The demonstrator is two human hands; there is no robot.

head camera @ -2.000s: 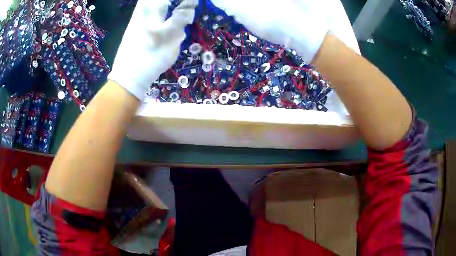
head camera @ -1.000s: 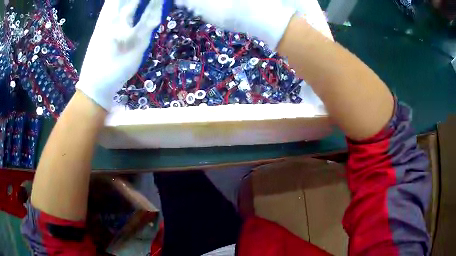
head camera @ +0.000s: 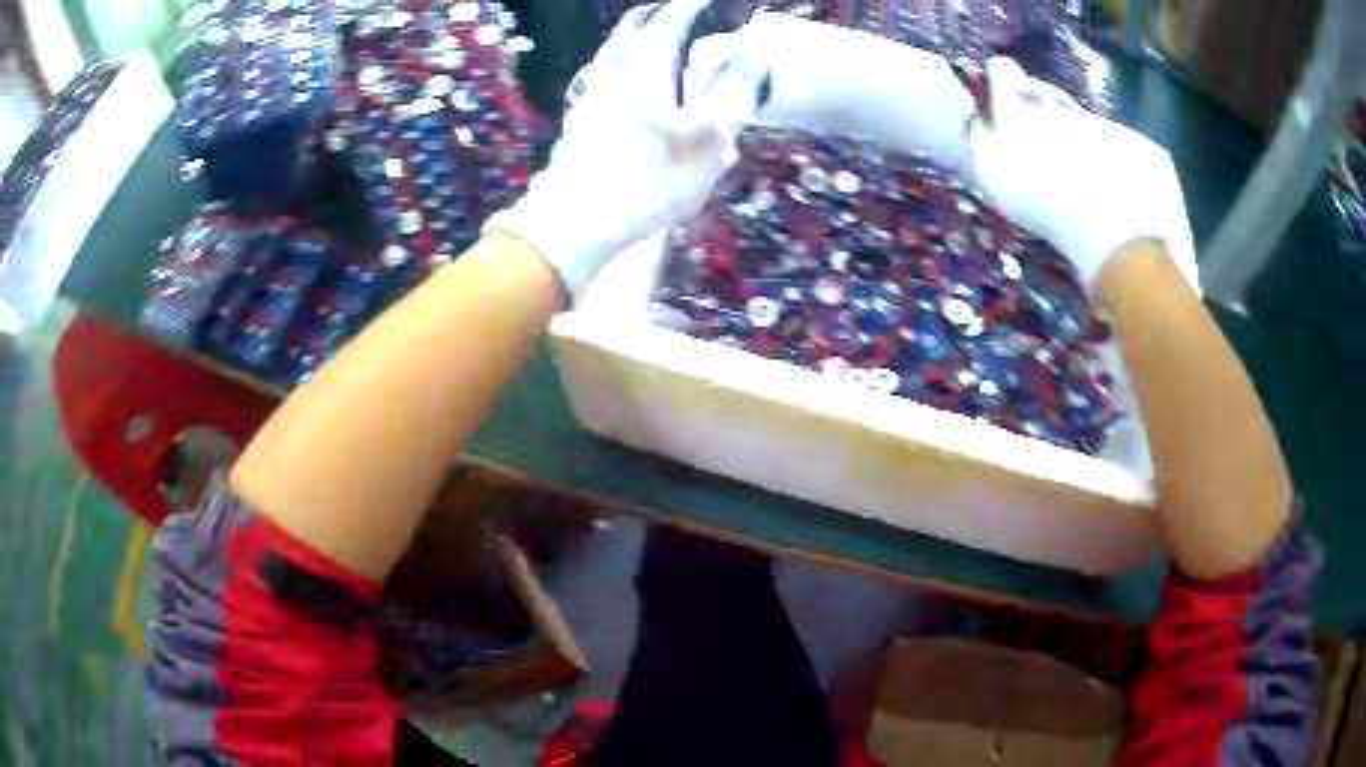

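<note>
The white foam box (head camera: 854, 450) lies in front of me, tilted in view, and holds a heap of loose blue circuit boards (head camera: 899, 285) with red wires and white rings. My left hand (head camera: 637, 158), in a white glove with blue edges, is above the box's back left corner. Its fingers are apart and I see nothing in them. My right hand (head camera: 1071, 165), also gloved, is at the box's back right side. Its fingertips point away and are blurred, so I cannot tell whether it holds anything. No hand tool can be made out.
Piles of blue panels (head camera: 262, 90) with red wires and discs stand left of the box, and more lie behind it. Another white box (head camera: 98, 188) is at the far left. A red stool (head camera: 113, 390) and open carton (head camera: 547, 622) are below the table edge. A pale post (head camera: 1273, 180) stands right.
The view has swung left, so the box sits further right and its back wall shows. My hands have moved wider apart, and my left fingers are spread.
</note>
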